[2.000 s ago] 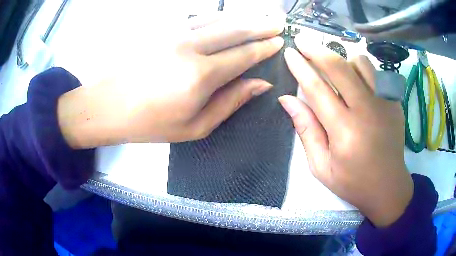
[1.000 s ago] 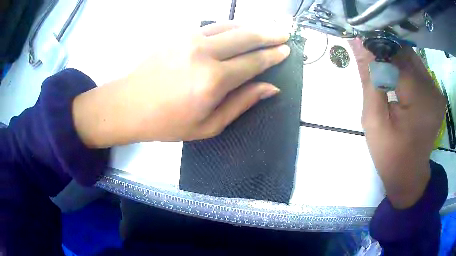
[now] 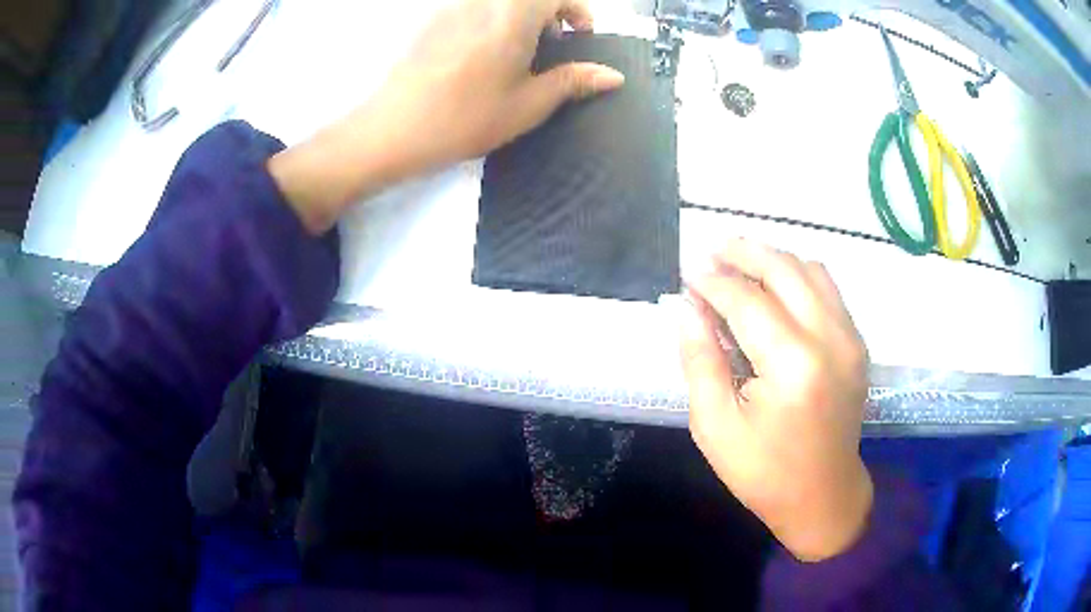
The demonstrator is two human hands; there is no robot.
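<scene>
A black ribbed fabric piece [image 3: 580,197] lies flat on the white machine bed, its top right corner by the presser foot [image 3: 668,46]. My left hand [image 3: 479,90] rests on the top left part of the fabric, thumb on its surface, other fingertips partly cut off or hidden at the top. My right hand [image 3: 784,383] is over the table's front edge, just right of the fabric's lower right corner. Its fingers are curled with thumb and fingertips near each other; whether it holds anything small cannot be told.
Scissors with green and yellow handles [image 3: 954,197] lie at the right beside a thin dark tool [image 3: 995,215]. A grey-capped knob [image 3: 780,46] is at the top. A measuring tape [image 3: 479,373] runs along the front edge. A bent metal rod [image 3: 146,90] is at the left, blue bin [image 3: 1031,490] lower right.
My right hand has moved from beside the knob down to the front edge. The view has shifted, showing the scissors fully. My left hand stays on the fabric.
</scene>
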